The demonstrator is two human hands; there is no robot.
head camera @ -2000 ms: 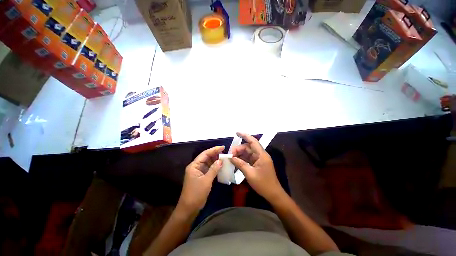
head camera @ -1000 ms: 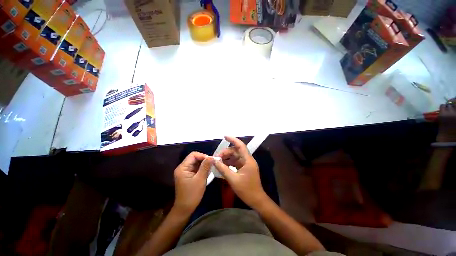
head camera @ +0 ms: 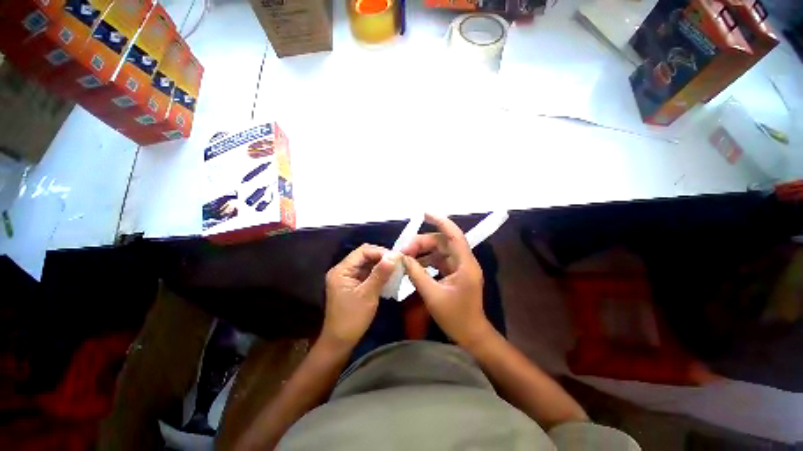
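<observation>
My left hand [head camera: 359, 286] and my right hand [head camera: 447, 277] are close together over my lap, just below the bench edge. Both pinch a white strip [head camera: 401, 278] between thumbs and fingers. One length of the strip rises between my right fingers, and another part reaches up to the right over the bench edge. The fingertips hide part of it. A colour box [head camera: 248, 183] with a white face and orange-red side lies on the bench to the left, near the front edge. No hand touches it.
Stacked orange colour boxes [head camera: 119, 66] stand at the left. A small brown carton [head camera: 299, 26], yellow tape [head camera: 373, 21] and a pale tape roll [head camera: 479, 37] are at the back. Black-orange hang-top boxes [head camera: 691, 62] stand at the right. A red stool [head camera: 616, 326] is below the bench.
The view has shifted, so the bench items sit a little higher and further right than a second ago. My hands still work the white strip, with the fingers slightly moved.
</observation>
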